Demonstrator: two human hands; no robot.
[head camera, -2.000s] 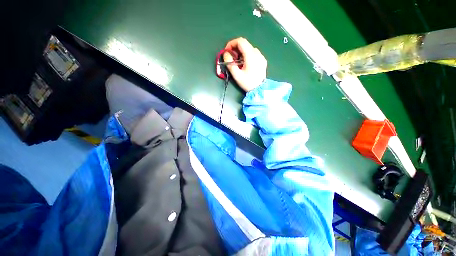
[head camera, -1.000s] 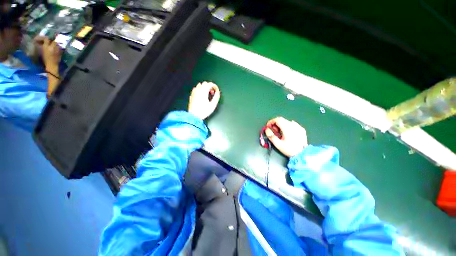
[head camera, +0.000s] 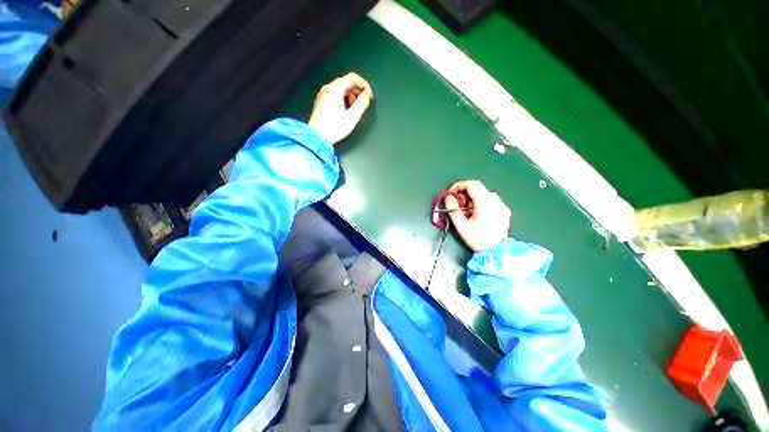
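Observation:
My right hand (head camera: 479, 218) rests on the green mat (head camera: 396, 143), its fingers curled around a red wrist strap (head camera: 438, 211). A thin dark cord runs from the strap to the mat's front edge. A thin grey piece also shows between the fingers; I cannot tell what it is. My left hand (head camera: 340, 108) is over the mat, up and left of the right hand, beside the stacked black trays. Its fingers are curled towards the thumb; whether it holds anything is hidden in the dark gap between them.
A thick stack of black compartment trays (head camera: 143, 93) stands at the upper left. Phone units (head camera: 152, 221) show below it. A red parts bin (head camera: 703, 364) is at the lower right. A white strip (head camera: 540, 139) and a yellowish wrapped post (head camera: 704, 221) lie beyond. A blue sleeve (head camera: 21, 42) shows far left.
The view has swung left, then shifted somewhat right. My left hand and the tray stack have come into view since the oldest frame. My right hand still holds the red strap.

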